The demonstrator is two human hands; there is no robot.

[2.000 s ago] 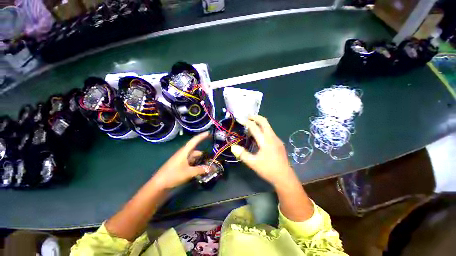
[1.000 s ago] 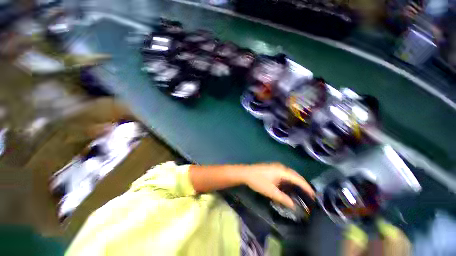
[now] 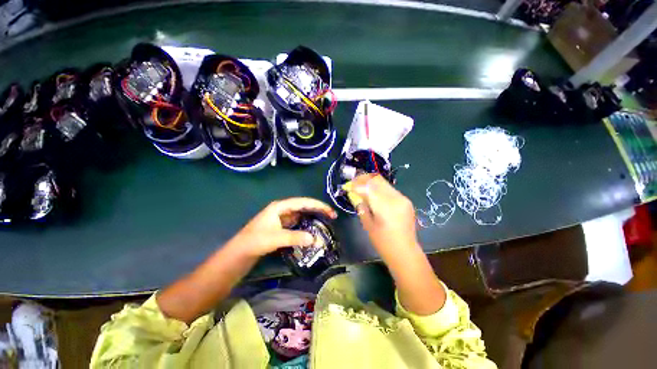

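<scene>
My left hand [image 3: 277, 230] is closed around a black camera head [image 3: 315, 249] with a silvery board in its open face, near the bench's front edge. My right hand [image 3: 380, 205] is over the round black cavity of a camera base housing [image 3: 342, 169], its fingertips pinched at the cavity. Something yellow shows at those fingertips; whether it is a finger cot or a wire I cannot tell. A red wire rises in the cavity. The housing's white bracket [image 3: 385, 130] points away from me. What the right fingertips hold is hidden.
Three camera assemblies [image 3: 234, 112] with coloured wires stand at the back left. Several black head units [image 3: 43, 194] are at far left, and a small group [image 3: 555, 97] at far right. Thin white rings [image 3: 490, 162] lie tangled on the green bench [image 3: 166, 245], right of my right hand.
The view swung left and came back. Two seconds ago coloured wires ran between head and housing; now none are seen joining them. The left hand holds a head, and the right is at the housing cavity.
</scene>
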